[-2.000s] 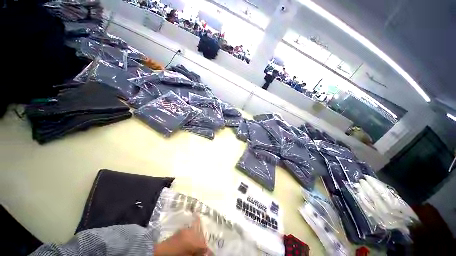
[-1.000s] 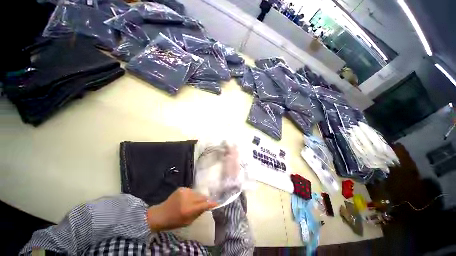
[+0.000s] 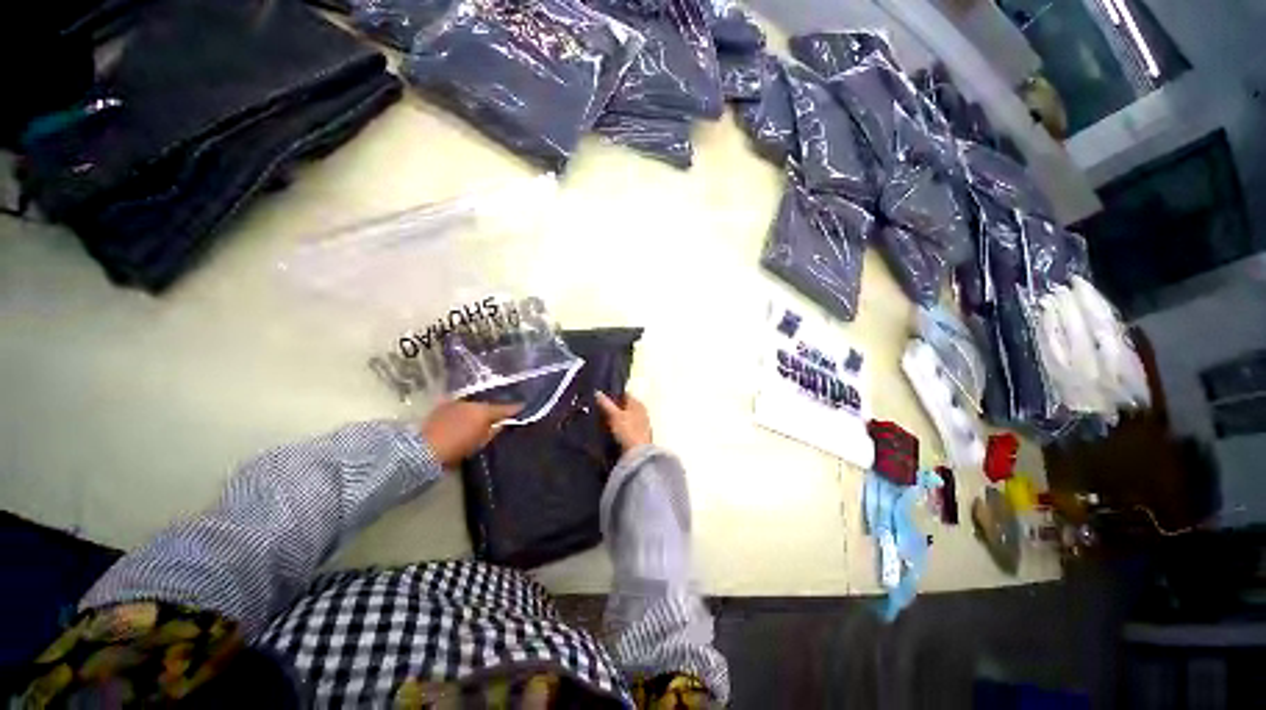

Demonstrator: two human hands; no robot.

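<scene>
Dark folded trousers (image 3: 535, 486) lie on the table in front of me. A clear printed poly bag (image 3: 458, 312) lies beyond them to the left, its pale-edged mouth over the trousers' upper part. My left hand (image 3: 465, 427) holds the bag's mouth edge at the trousers' left side. My right hand (image 3: 625, 420) holds the right side of the trousers; its fingertips rest on the cloth.
A matt dark trouser pile (image 3: 208, 111) sits at upper left. Bagged trousers (image 3: 819, 250) heap along the back. Printed bags (image 3: 812, 384) lie right, near a red-and-black checked pouch (image 3: 893, 452), light blue cloth (image 3: 900, 534) and a red object (image 3: 1000, 456).
The poly bag has opened out to the left, over the upper part of the trousers. My right hand has come onto the trousers' right side. The view has tilted further down.
</scene>
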